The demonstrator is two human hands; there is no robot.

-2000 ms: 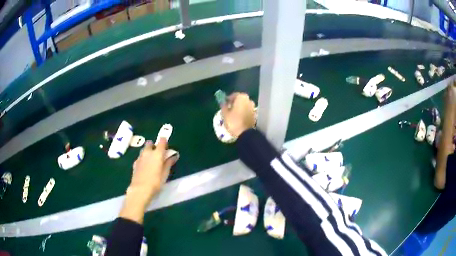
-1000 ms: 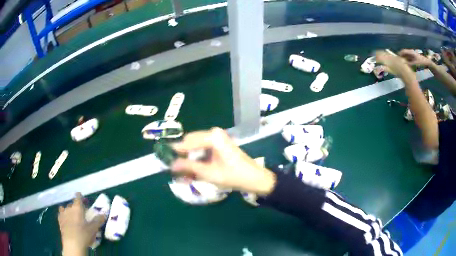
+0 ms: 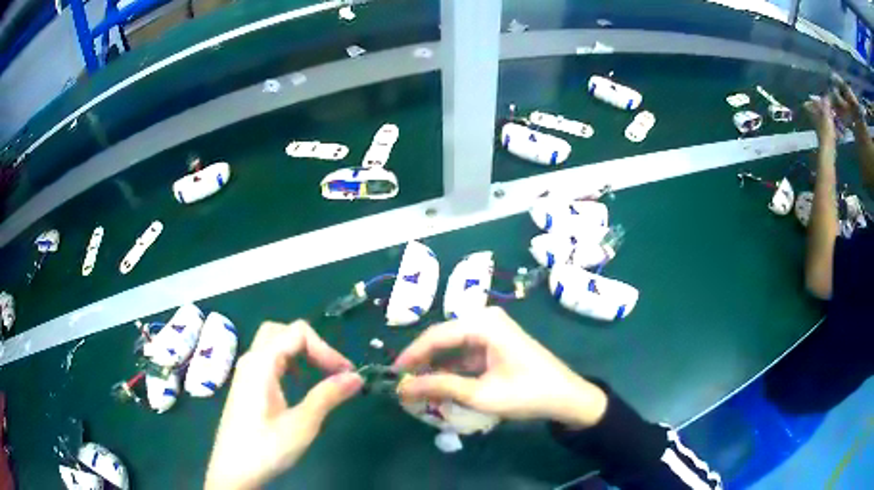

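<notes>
My left hand [image 3: 278, 392] and my right hand [image 3: 498, 373] meet at the lower middle. Both pinch a small dark green circuit board [image 3: 379, 377] between their fingertips. A white housing with blue marks [image 3: 450, 415] is below my right hand and partly hidden by it. A small white part [image 3: 448, 441] lies just under that housing. Two more white housings, a left one [image 3: 413, 283] and a right one [image 3: 469, 286], lie just beyond my hands, with wires and small boards at their outer sides. Whether wires join the held board to the housing is too blurred to tell.
A pale metal rail [image 3: 259, 272] and upright post [image 3: 470, 105] divide the belt from the near strip. Piles of housings lie left [image 3: 211, 354] and right [image 3: 592, 290]. An open shell [image 3: 359, 184] and flat strips [image 3: 380, 145] lie on the belt. Another person's arm [image 3: 822, 211] is at right.
My left hand has left the housings at the left and come to the middle, joining my right hand on the board. The view has shifted, and the other person's arms are farther right.
</notes>
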